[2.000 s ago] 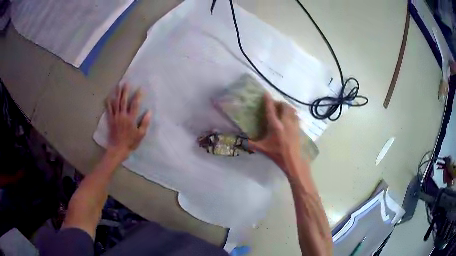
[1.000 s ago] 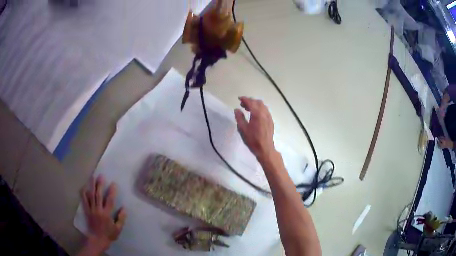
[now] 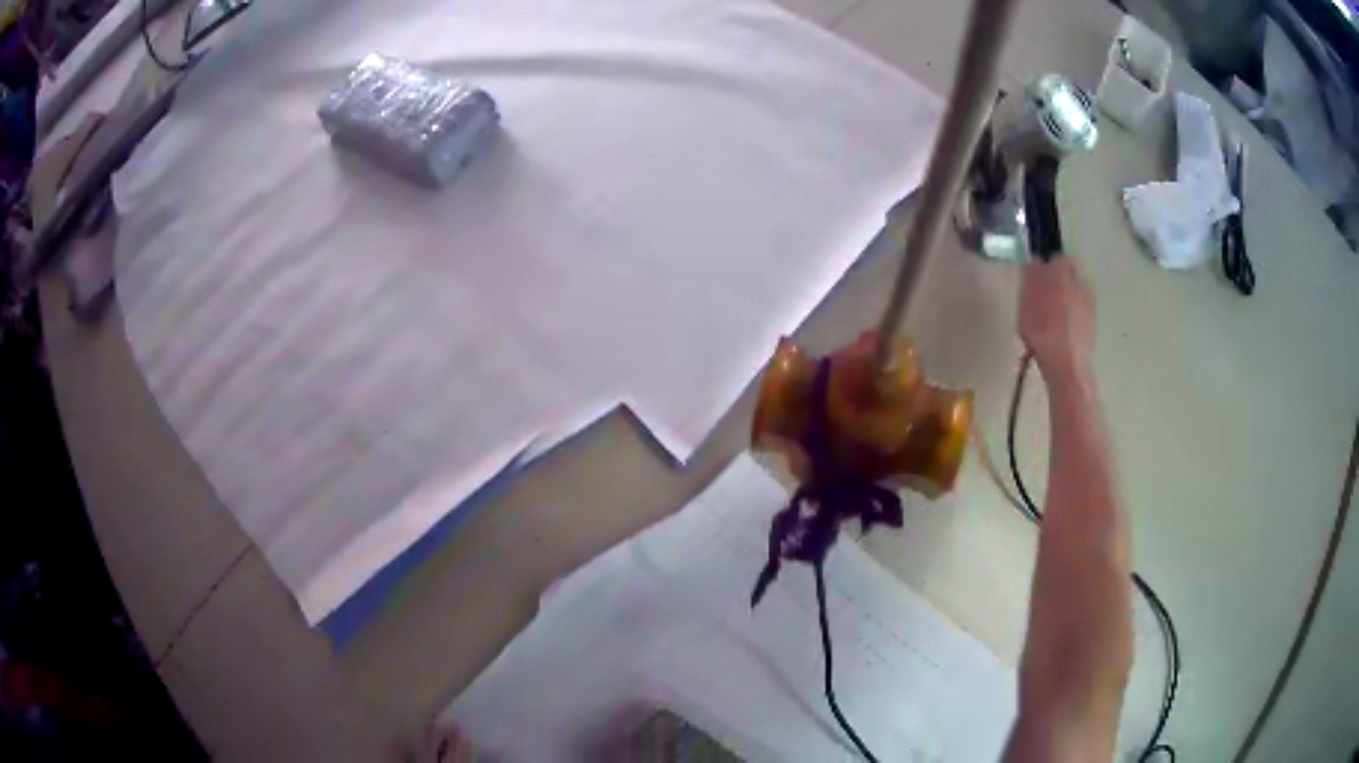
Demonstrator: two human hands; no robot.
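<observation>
The electric cloth cutter (image 3: 1064, 114), with a silvery round end, black handle and shiny metal foot, stands on the table at the upper right. My right hand (image 3: 1058, 310) is closed around the lower end of its black handle; the fingers are small and partly hidden. My left hand (image 3: 447, 745) shows only as blurred fingertips at the bottom edge, by the smaller white-topped lay (image 3: 775, 641). The mottled weight bar (image 3: 678, 741) is cut off by the bottom edge on this lay.
A large white-topped lay (image 3: 492, 283) with a blue lower edge bears a shiny wrapped block (image 3: 410, 116). An orange-gold fitting (image 3: 865, 415) with dark cloth hangs on a pole, black cord below. A white container (image 3: 1136, 72), white scrap (image 3: 1185, 216) and brown strip (image 3: 1312, 626) lie right.
The view has shifted toward the far table. My right hand has moved from above the smaller lay to the cutter's handle. My left hand now shows only at the bottom edge.
</observation>
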